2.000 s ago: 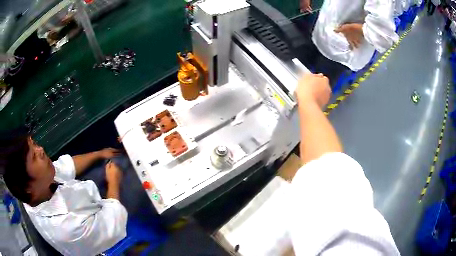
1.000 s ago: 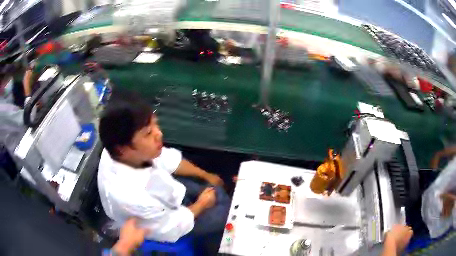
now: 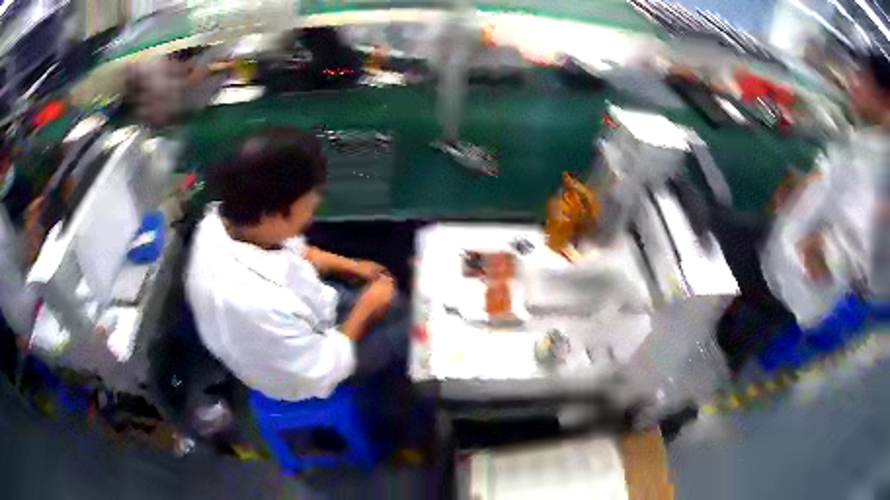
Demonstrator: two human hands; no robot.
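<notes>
Neither of my hands is in the picture. The white benchtop robot (image 3: 634,322) stands in front of me, blurred. Its amber-gold cylinder (image 3: 571,217) hangs on the upright column above the back of the flat bed. Copper-brown fixtures (image 3: 499,283) sit on the bed, with a dark piece on the left one. A small dark pile (image 3: 523,246) lies behind them. A round metal fitting (image 3: 551,346) sits near the bed's front edge.
A person in white (image 3: 263,303) sits on a blue stool (image 3: 312,430) at the left. Another person in white (image 3: 829,229) is at the right. An open carton (image 3: 649,469) is below the robot. A green bench (image 3: 546,137) runs behind.
The view has swung and moved back, so the robot shows nearer the middle. Both my hands have left the picture; one was at the robot's side beam. The seated person's head has turned down.
</notes>
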